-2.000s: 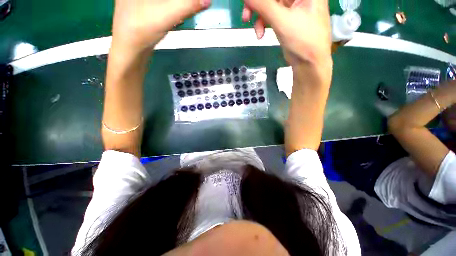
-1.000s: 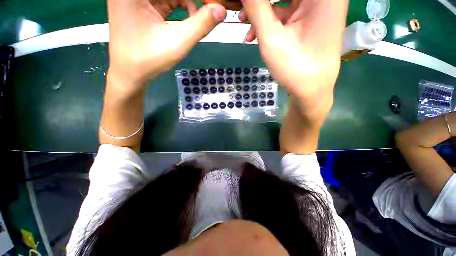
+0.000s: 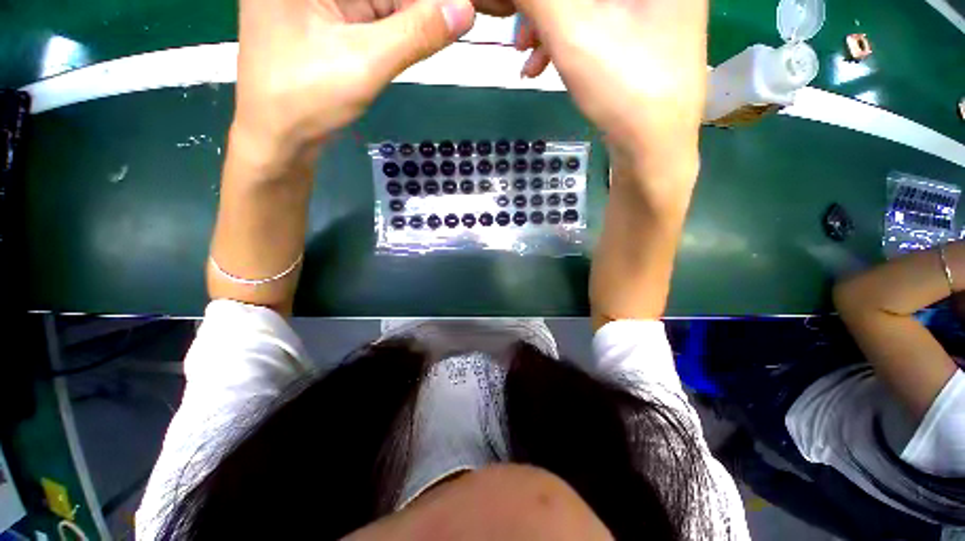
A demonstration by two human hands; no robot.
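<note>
My left hand [image 3: 339, 63] and my right hand [image 3: 608, 69] meet at the top edge of the view, which cuts off part of both. Their fingers are bent towards each other above the white rail. What they hold between the fingertips is hidden or out of the picture. A clear, shiny disc sheet [image 3: 481, 241] lies flat on the green bench between my forearms. It bears rows of round black pieces [image 3: 449, 168], with some empty spots in the lower middle rows.
A white bottle [image 3: 746, 85] with its lid open stands by the white rail [image 3: 148, 76]. A copper housing [image 3: 857, 45] is on the green belt. A dark lump [image 3: 837, 221], another disc sheet [image 3: 923, 208] and another person's arm [image 3: 899, 291] are at the right.
Compared with two seconds ago, my hands are closer together and the bottle and sheet appear shifted slightly right. Since one second ago, the copper housing has moved slightly left.
</note>
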